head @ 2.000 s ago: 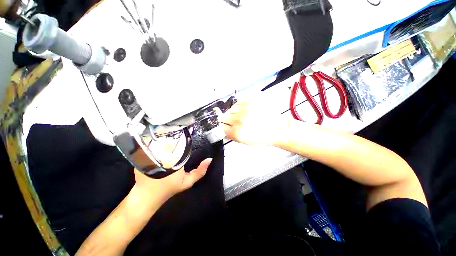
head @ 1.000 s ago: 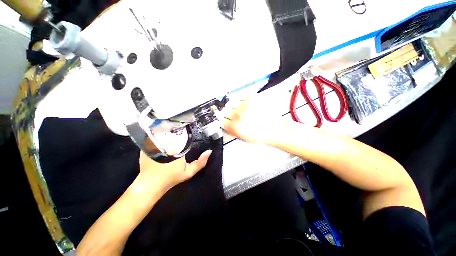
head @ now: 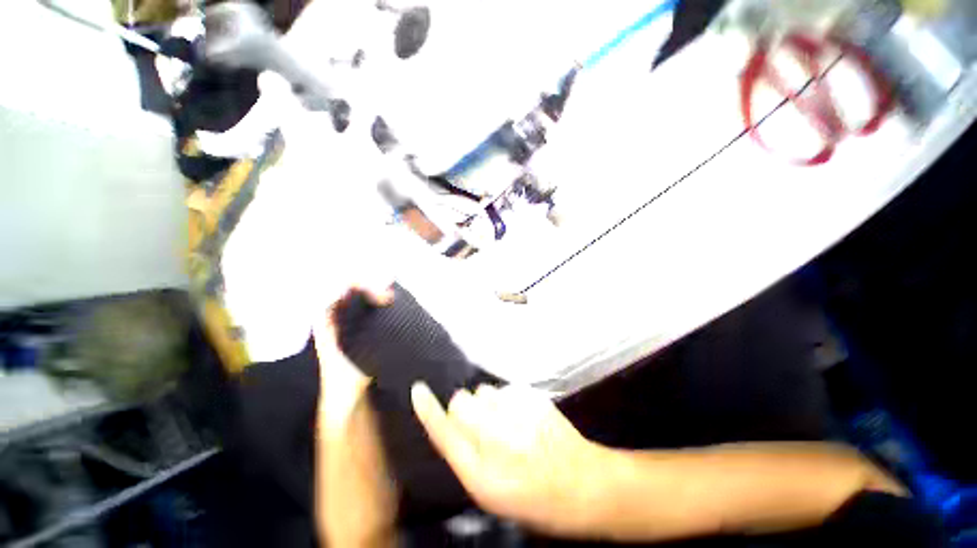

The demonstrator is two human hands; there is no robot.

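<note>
The black garment piece point(head: 402, 332) is off the needle area, at the table's near edge and over the lap. My left hand point(head: 348, 359) holds its upper left part, with fingertips curled over the cloth. My right hand point(head: 514, 444) holds its right edge, fingers curled and thumb extended over the cloth. The presser foot and needle area point(head: 525, 198) of the white sewing machine head point(head: 482, 75) shows no cloth under it. The picture is blurred, so fine detail of the fabric edge cannot be told.
Red-handled scissors point(head: 814, 102) lie on the white table point(head: 643, 268) at the upper right. A grey post point(head: 262, 48) stands at the head's left end. The worn yellowish table edge point(head: 220, 321) is at the left. A blurred pale surface point(head: 86, 203) lies beyond it.
The view has shifted and blurred. Both hands have moved from the presser foot towards the lap with the black cloth, which has come away from under the foot.
</note>
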